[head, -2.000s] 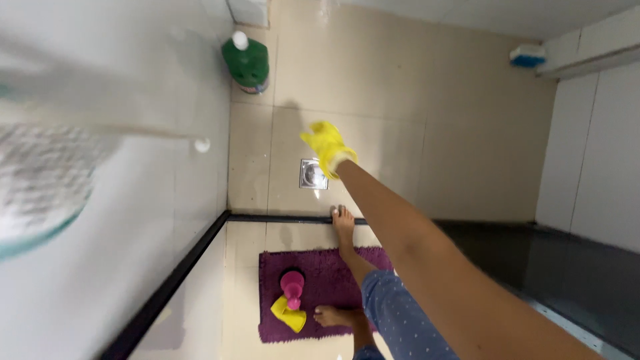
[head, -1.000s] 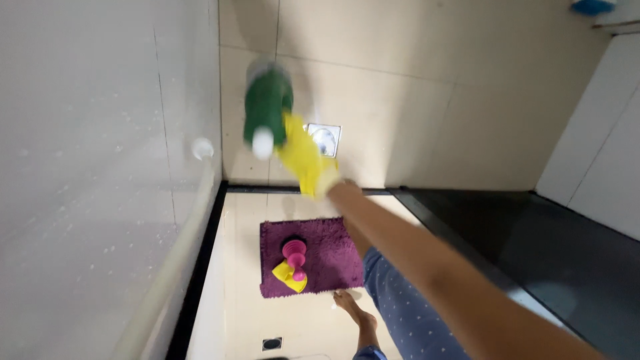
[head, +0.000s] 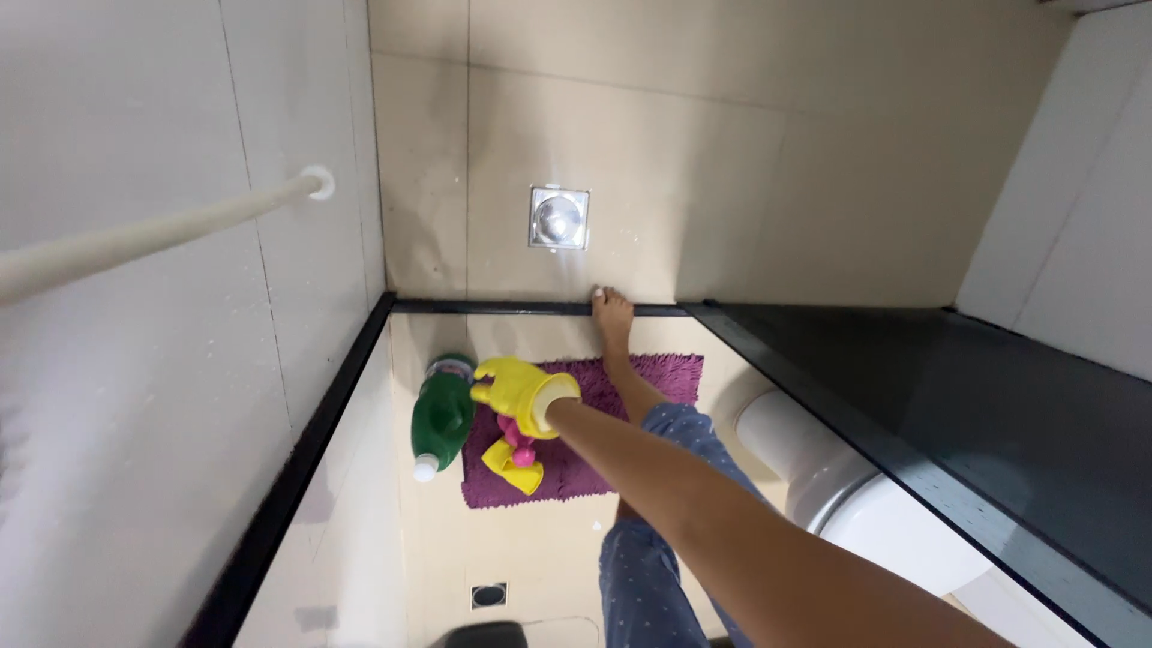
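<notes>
My right hand (head: 522, 391), in a yellow rubber glove, is beside a green plastic bottle (head: 443, 418) with a white cap. Its fingers are apart, with the fingertips close to the bottle's right side; whether they touch it I cannot tell. The bottle stands on the tiles at the left edge of a purple shaggy mat (head: 576, 472). On the mat lies another yellow glove (head: 513, 466) next to a pink object (head: 522, 454), partly hidden by my right hand. My left hand is not in view.
A square metal floor drain (head: 559, 218) lies beyond a black threshold (head: 504, 308). One bare foot (head: 613, 315) rests at that threshold. Dark glass (head: 855, 378) and a white toilet (head: 900, 531) are at right. A pale hose or rod (head: 162, 229) crosses the left wall.
The green bottle was in my gloved right hand near the drain; it now stands beside the mat, and the fingers have opened. Earlier still, it stood farther back by the left wall.
</notes>
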